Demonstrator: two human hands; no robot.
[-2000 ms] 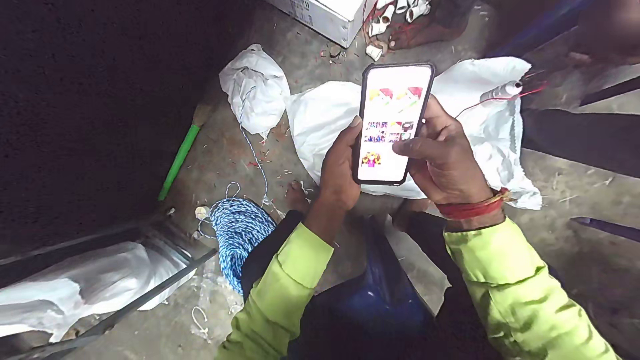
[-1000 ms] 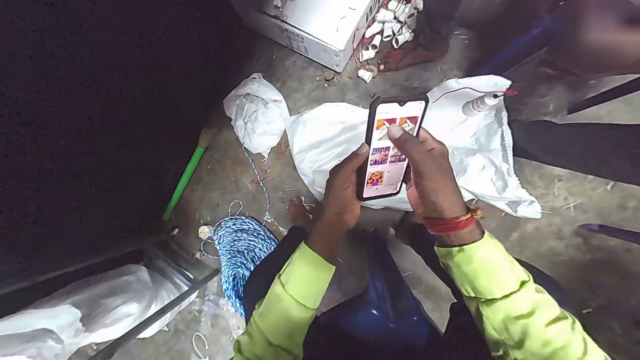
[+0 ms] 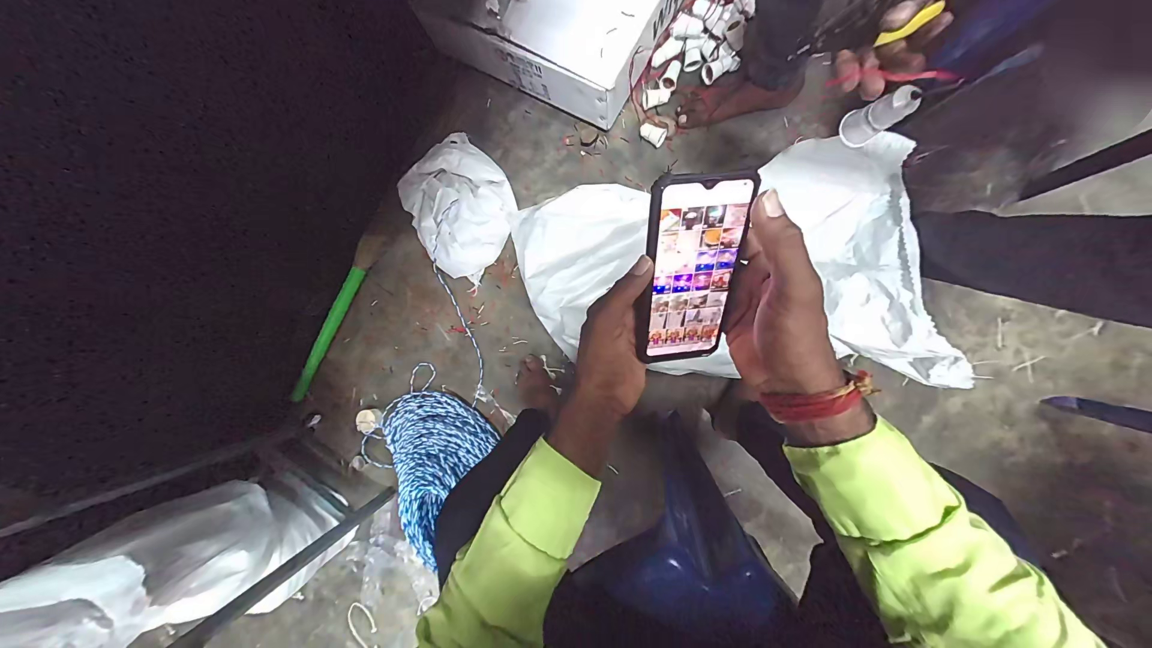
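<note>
A smartphone (image 3: pixel 697 270) in a dark case is held upright in front of me, its lit screen filled with a grid of small pictures. My left hand (image 3: pixel 612 346) grips its lower left edge, thumb along the side. Around the right edge curls my right hand (image 3: pixel 783 315), its thumb raised beside the upper corner, off the screen. A red thread band circles my right wrist. Beneath the phone a white woven sack (image 3: pixel 864 261) lies flat on the floor.
Blue-and-white rope (image 3: pixel 436 459) lies coiled at lower left, near a green-handled brush (image 3: pixel 331 333) and a bundled white bag (image 3: pixel 459 207). A white box (image 3: pixel 558 54) and white fittings (image 3: pixel 702 45) are at the top. Another person's hand (image 3: pixel 886 67) holds a yellow-handled tool at upper right.
The screen now shows a dense grid of small pictures instead of fewer, larger ones. My right thumb has moved off the screen to the phone's right edge. A yellow-handled tool has come into view.
</note>
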